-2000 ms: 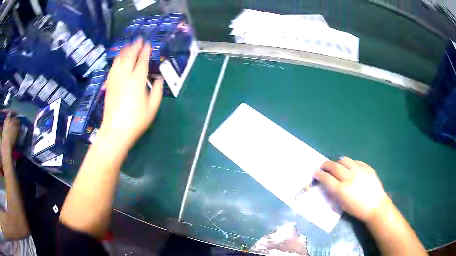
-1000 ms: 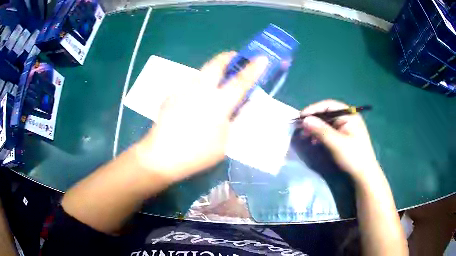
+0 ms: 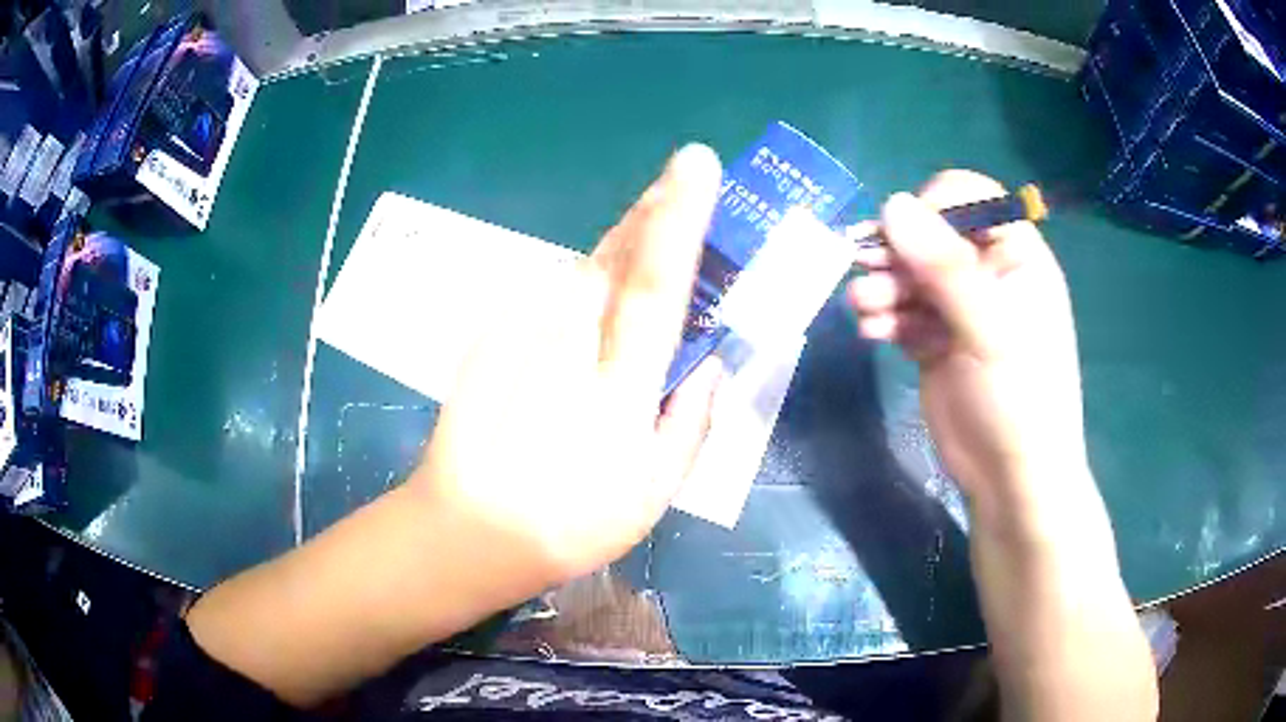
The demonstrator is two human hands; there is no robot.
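Note:
My left hand (image 3: pixel 564 381) holds a blue retail box (image 3: pixel 773 184) tilted above the sheet, its fingers along the near side. White printing shows on the box's blue face, with a white panel at its right. My right hand (image 3: pixel 966 282) grips a slim dark tool with a yellow band (image 3: pixel 994 212). Its tip is close to the right edge of the box; whether it touches, and any small sticker on it, I cannot tell. The white sticker sheet (image 3: pixel 423 282) lies on the green bench, partly hidden under my left hand.
Blue boxes (image 3: pixel 106 325) stand at the left, with more stacked behind them. A tall block of blue boxes (image 3: pixel 1199 127) stands at the back right. A pale rail (image 3: pixel 635 21) runs along the back. A clear plastic piece lies at the front edge.
My left hand has come from the box group at the left to the middle with a box. My right hand has lifted off the sheet and moved up to the box with the tool.

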